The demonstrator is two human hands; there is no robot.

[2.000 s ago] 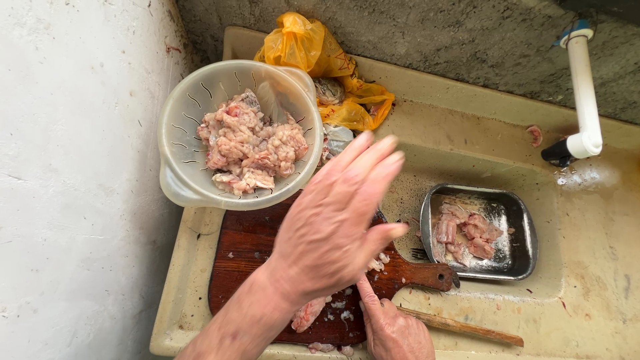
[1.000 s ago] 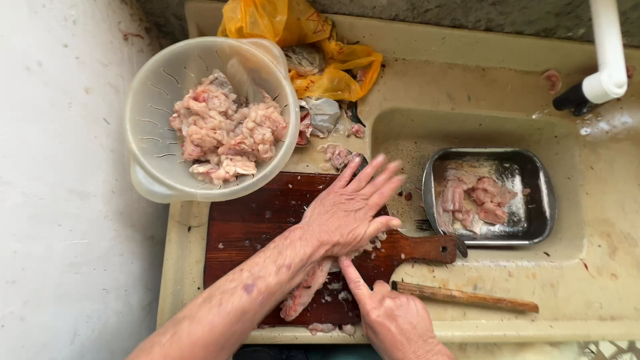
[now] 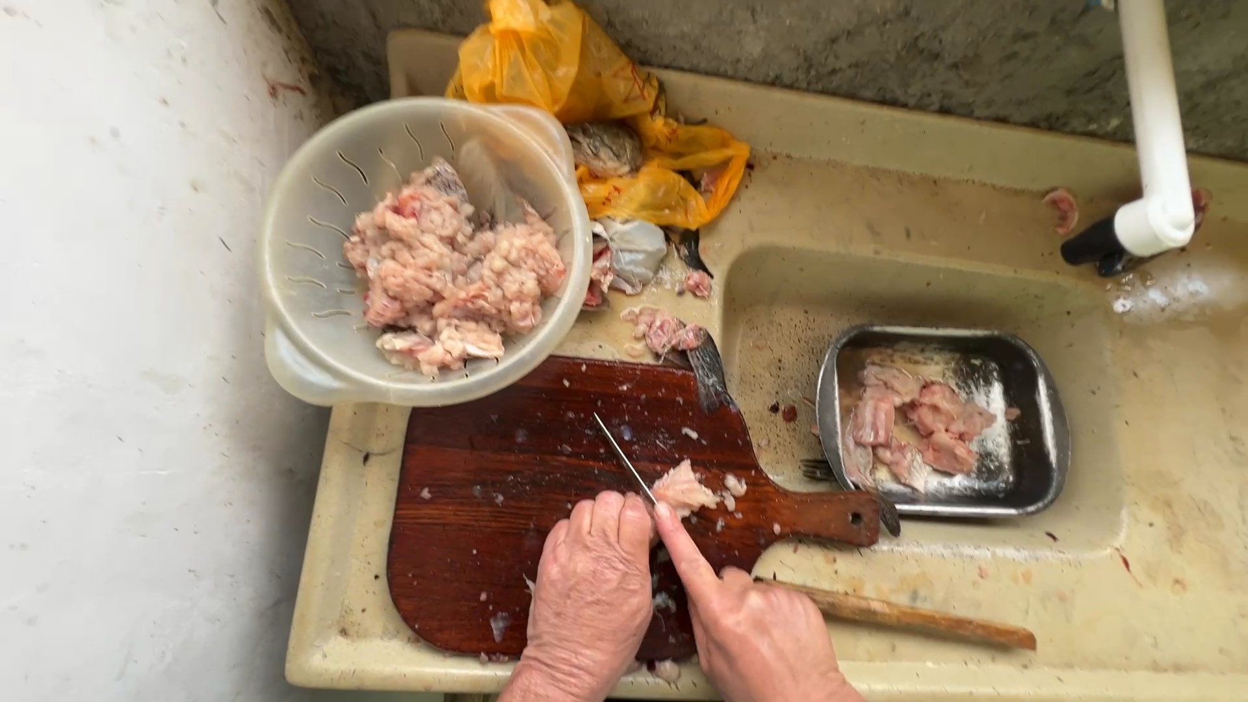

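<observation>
My right hand (image 3: 756,619) grips a knife (image 3: 624,456), index finger along the back of its thin blade, whose tip points up and left over a dark red wooden cutting board (image 3: 468,507). Close beside it, my left hand (image 3: 595,575) has its fingers curled down over the board; whatever lies beneath them is hidden. A pale piece of raw flesh (image 3: 684,487) sits just past the blade, with small scraps to its right. Behind the board's left part, a translucent plastic colander (image 3: 292,234) holds a heap of pale pink chopped flesh (image 3: 448,263).
A metal pan (image 3: 1048,419) with raw pieces stands in the sink basin at right. A wooden stick (image 3: 907,614) lies below the board's handle. Yellow plastic bags (image 3: 556,58) with fish waste are behind the colander. A white pipe (image 3: 1155,117) hangs at upper right.
My left hand, spread above the board before, is now down beside the blade with its fingers curled. The long piece of flesh seen near the board's front edge is no longer visible there.
</observation>
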